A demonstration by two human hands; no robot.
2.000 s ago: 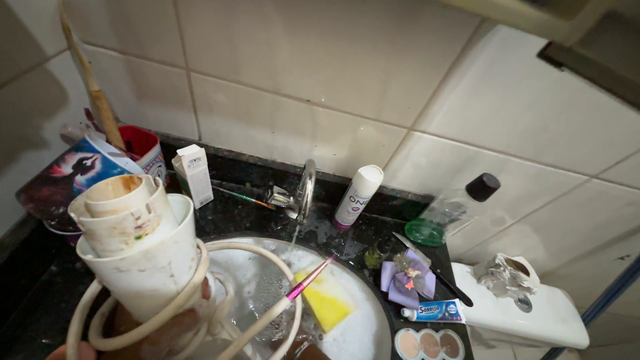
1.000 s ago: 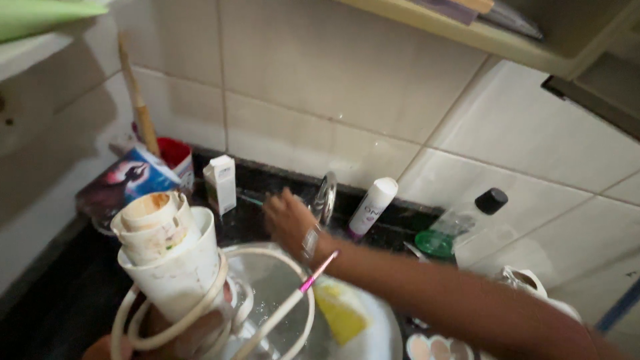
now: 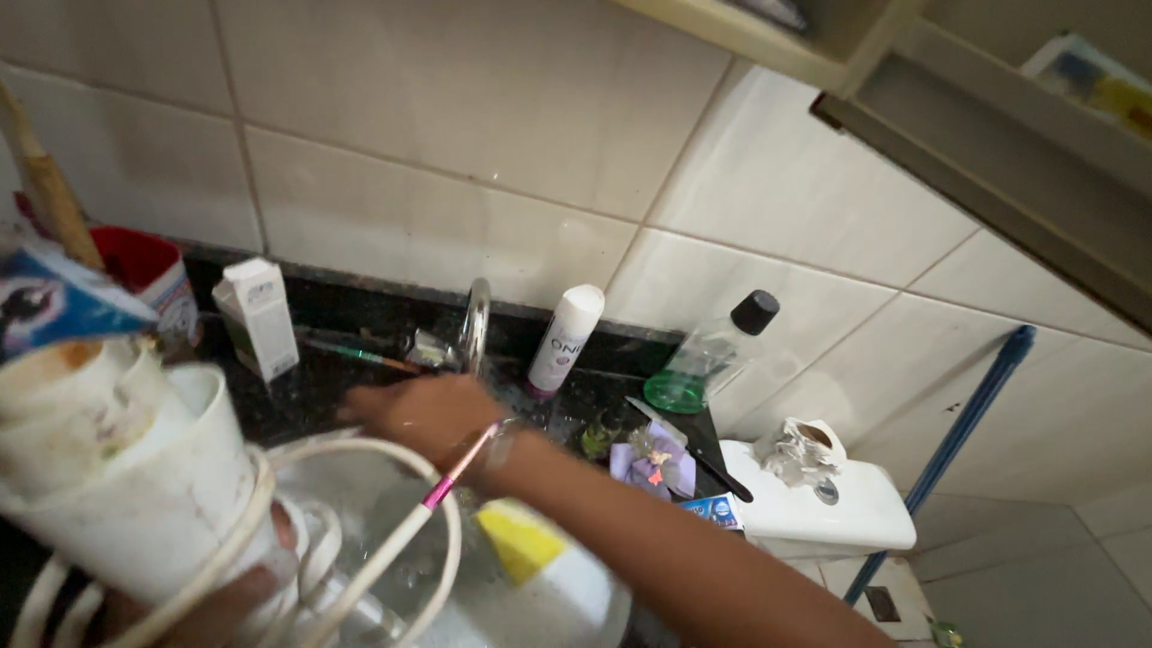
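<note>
My left hand (image 3: 211, 585), low at the left, is wrapped around a stained white plastic container (image 3: 135, 468) with a white cord coiled about it. A thin brush with a pink ferrule (image 3: 439, 493) sticks up beside it over the basin. My right hand (image 3: 423, 414) reaches across the sink (image 3: 504, 612) to the black counter just in front of the chrome faucet (image 3: 477, 324); its fingers are blurred, and whether they hold anything cannot be told. A yellow and white sponge (image 3: 522, 540) lies in the sink, below my right forearm.
Behind the sink stand a white carton (image 3: 261, 319), an aerosol can (image 3: 567, 342) and a bottle with green liquid (image 3: 711, 360). A knife (image 3: 693, 450), a purple bow (image 3: 657, 463) and a toothpaste box (image 3: 715, 511) lie at right. A toilet tank (image 3: 828, 508) adjoins; a shelf (image 3: 747, 36) hangs above.
My right arm has come in from the right across the sink, and its hand is now by the faucet. The white container remains in my left hand. The view has shifted to the right.
</note>
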